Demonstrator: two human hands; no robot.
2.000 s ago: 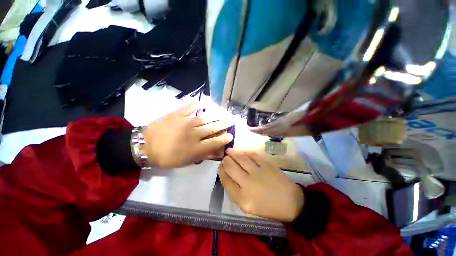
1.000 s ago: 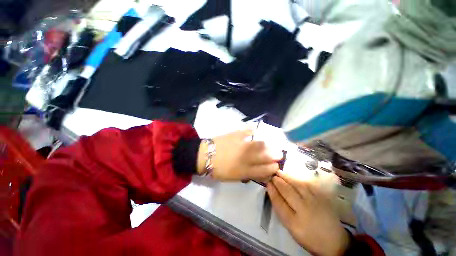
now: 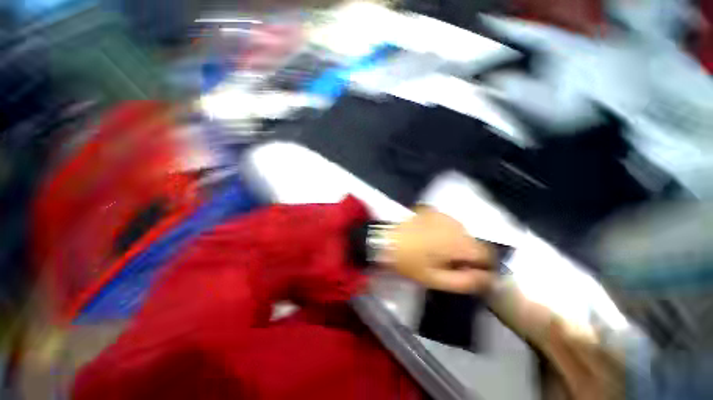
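The frame is strongly blurred. My left hand [image 3: 442,251] is near the middle, its fingers bent at a small black piece [image 3: 449,319] that hangs below them toward the table's front edge. Its fingers appear closed on the piece's upper end. My right hand [image 3: 559,340] is at the lower right, blurred, its fingertips close to my left fingertips; its hold cannot be told. The sewing machine [image 3: 664,254] shows only as a blurred pale and teal shape at the right edge. The needle area cannot be made out.
Black cut pieces [image 3: 578,176] lie on a large black fabric panel [image 3: 344,137] beyond my hands. A blue strip [image 3: 352,72] and white pieces are at the far side. A grey strip [image 3: 403,340] runs along the front edge. A red and blue item [image 3: 117,226] is at the left.
The view has swung left, so the machine has nearly left the picture. The black piece now shows more fully below my left hand. The red and blue item shows more fully at left.
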